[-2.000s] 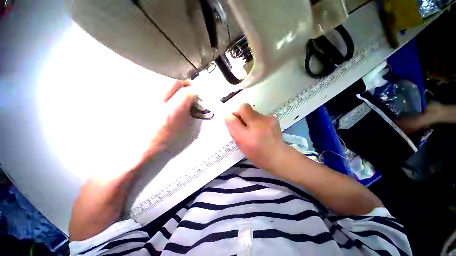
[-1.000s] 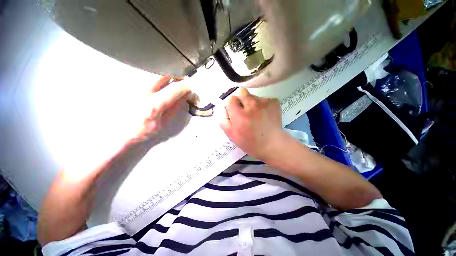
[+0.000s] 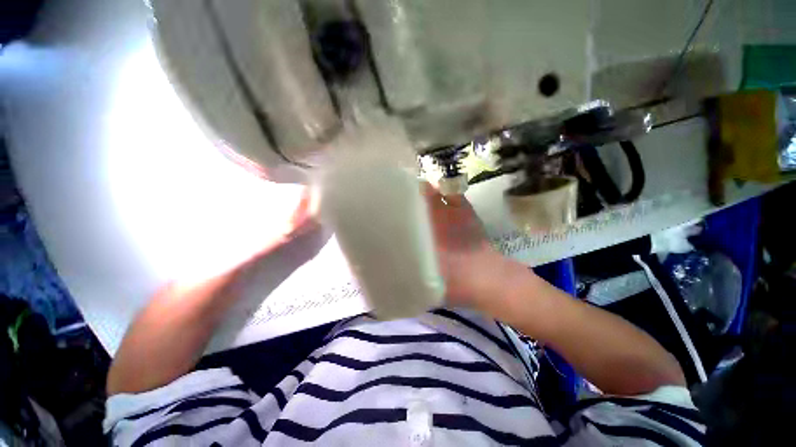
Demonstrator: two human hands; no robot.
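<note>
The cream-white sewing machine head (image 3: 489, 52) fills the top of the view, close to the camera. A pale, blurred part of it hangs down over the middle and covers the needle area and the fingertips. My left hand (image 3: 305, 214) shows only at its edge, left of this part, partly washed out by the lamp. My right hand (image 3: 456, 231) is right of it, fingers hidden behind it. What either hand holds cannot be seen. The white table top (image 3: 292, 306) lies under both hands.
Black-handled scissors (image 3: 635, 172) lie right of the machine parts. A yellow box (image 3: 751, 135) stands at the table's right end. A blue crate (image 3: 746, 253) with a black piece with a white stripe (image 3: 672, 301) and clear plastic is below the edge. Printed ruler marks run along the front edge.
The view has shifted, so the machine head covers more and hides the fingertips. The small dark pieces seen by the fingers earlier are hidden. The other person's arm at the right is gone.
</note>
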